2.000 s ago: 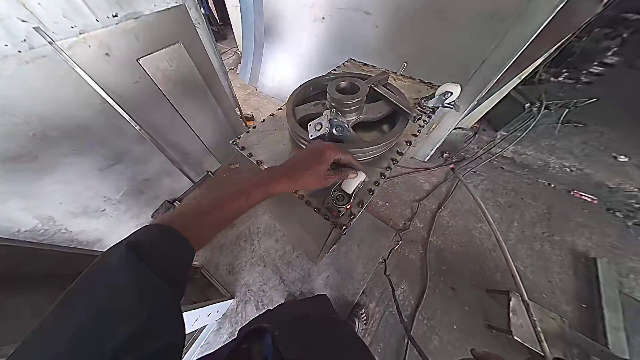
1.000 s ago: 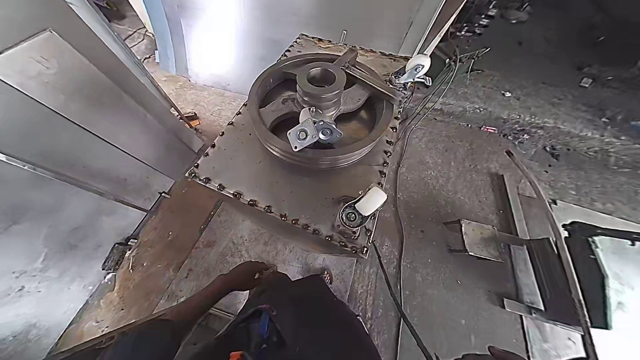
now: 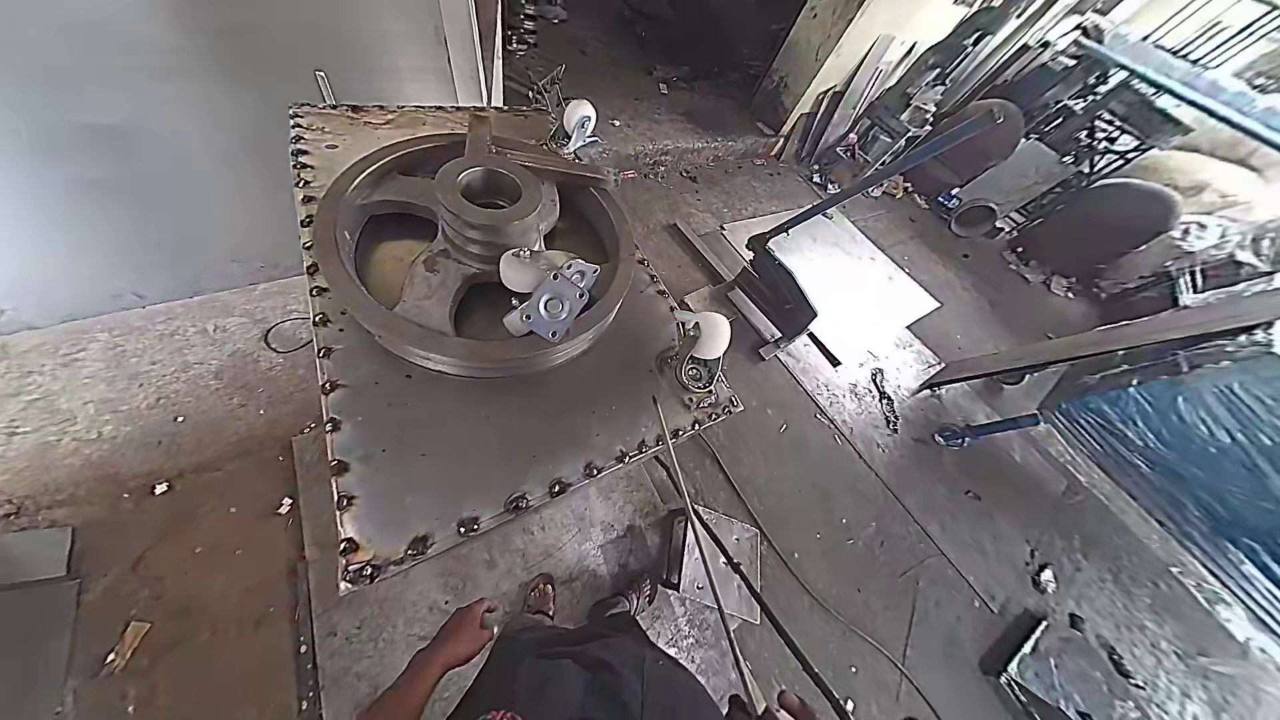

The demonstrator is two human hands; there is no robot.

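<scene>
My left hand (image 3: 465, 632) hangs beside my left thigh, fingers curled; nothing shows in it, though its inside is hidden. At the bottom edge my right hand (image 3: 775, 706), partly cut off, is around the near end of a long thin rod (image 3: 690, 500). The rod's tip points toward the near right corner of a steel plate (image 3: 480, 430) with weld spots along its edges. A caster with a white wheel (image 3: 710, 335) is at that corner, another caster (image 3: 580, 122) at the far right corner. A large spoked metal pulley (image 3: 400, 335) lies on the plate, with casters (image 3: 553, 305) resting in it.
A black cable (image 3: 765, 600) runs across the floor beside the rod. Right of the plate lie metal bars (image 3: 725, 280) and a bright sheet (image 3: 860, 270). A blue panel (image 3: 1180, 450) stands at the right. A large metal sheet (image 3: 200, 150) rises behind on the left.
My left hand has left the near corner caster, where it was two seconds ago, and is now down by my thigh. The rod and my right hand have come into view. The view has swung right.
</scene>
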